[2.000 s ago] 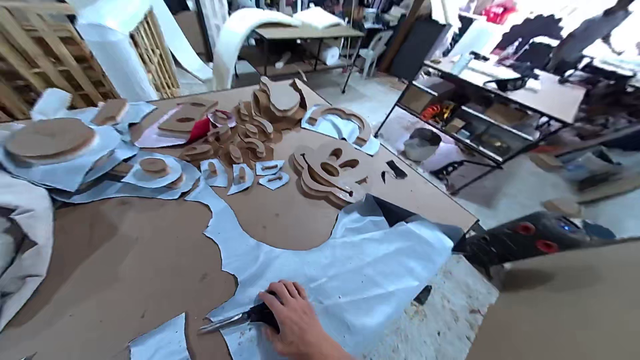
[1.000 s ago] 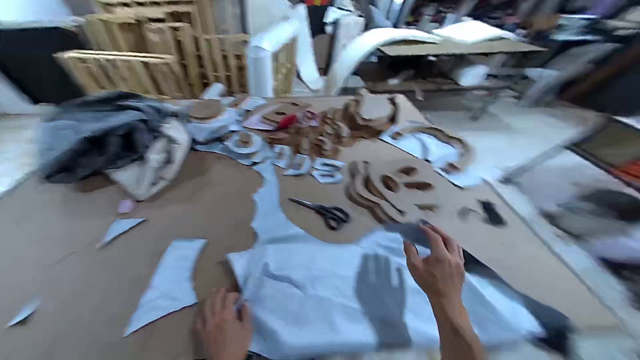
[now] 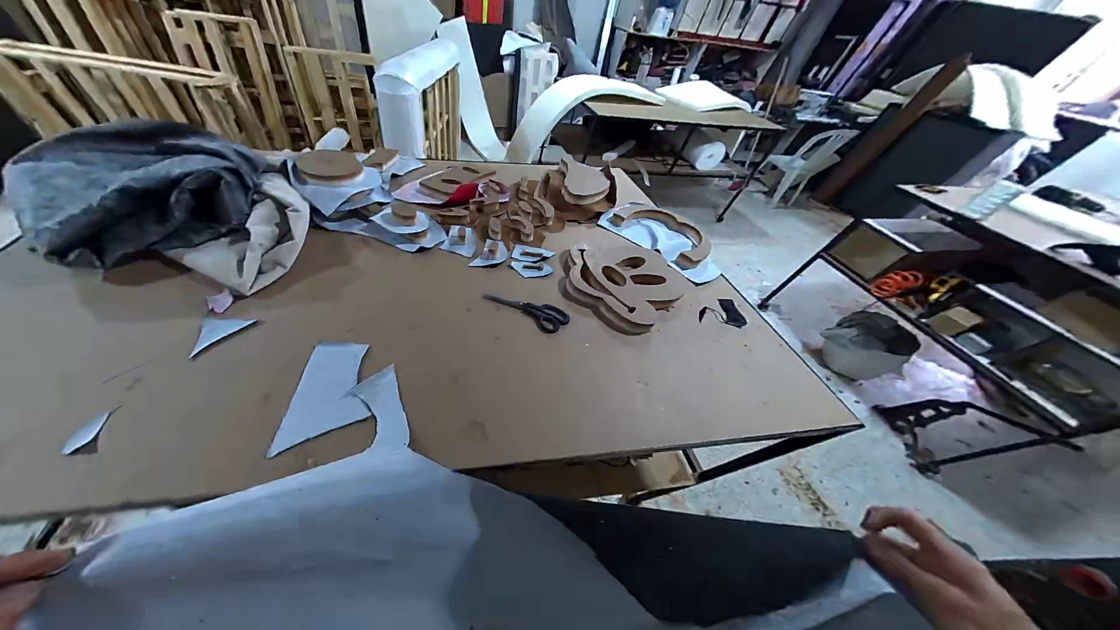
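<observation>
A large piece of light grey-blue fabric (image 3: pixel 350 534) with a black underside is stretched between my hands at the table's near edge. My left hand (image 3: pixel 31 577), partly cut off at the lower left, grips one end. At the lower right my right hand (image 3: pixel 941 569) pinches the other end, where the black side shows. A narrow strip of the fabric still lies on the table. Black-handled scissors (image 3: pixel 535 313) rest on the tabletop, beside a thick face-shaped cutout (image 3: pixel 617 284). Fabric offcuts (image 3: pixel 322 394) lie left of the scissors.
The brown table (image 3: pixel 700 385) holds a crumpled dark cloth (image 3: pixel 144 188) at the left and several small shaped pieces (image 3: pixel 516 210) toward the back. A small black item (image 3: pixel 731 313) sits near the right edge. Wooden frames (image 3: pixel 219 79) stand behind; a shelved workbench (image 3: pixel 989 306) is at the right.
The large fabric has been drawn off most of the tabletop toward me, now held up at both ends. In the oldest frame my right hand held the scissors; one second ago they lay on the table.
</observation>
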